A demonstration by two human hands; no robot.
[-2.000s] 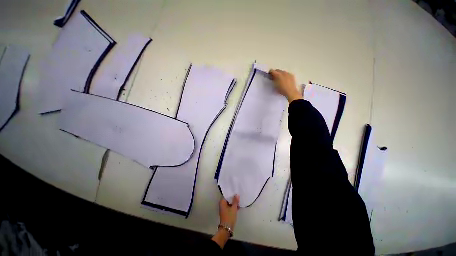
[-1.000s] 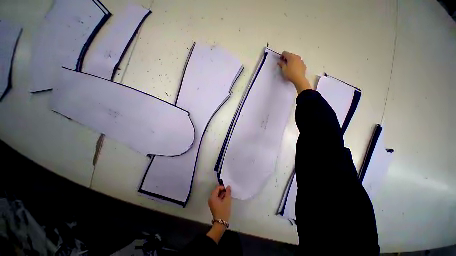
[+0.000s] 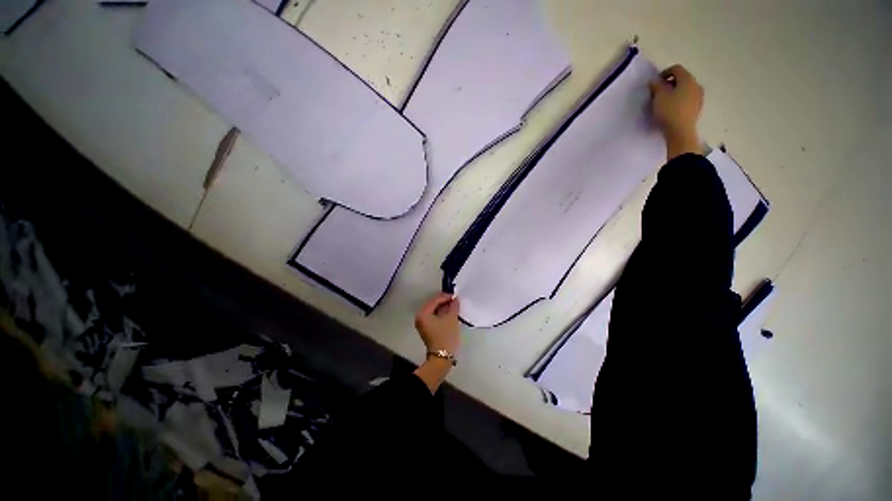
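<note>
A long cut bundle with white paper on top and a dark fabric edge along its left side lies slanted on the off-white table. My left hand, with a bracelet at the wrist, pinches its lower left corner, where dark plies show at the fingertips. My right hand grips its upper right end with bent fingers; the fingertips are partly hidden. The bundle's lower end is rounded and rests near the table's front edge.
A sleeve-like bundle overlaps a panel bundle on the left. Another bundle lies partly under my right arm. A dark-edged strip is at the right. Scraps cover the floor, lower left.
The view has turned and shifted, so the pieces appear more slanted. Both hands stay at the bundle's ends; my left hand has moved from the rounded tip to the lower left corner.
</note>
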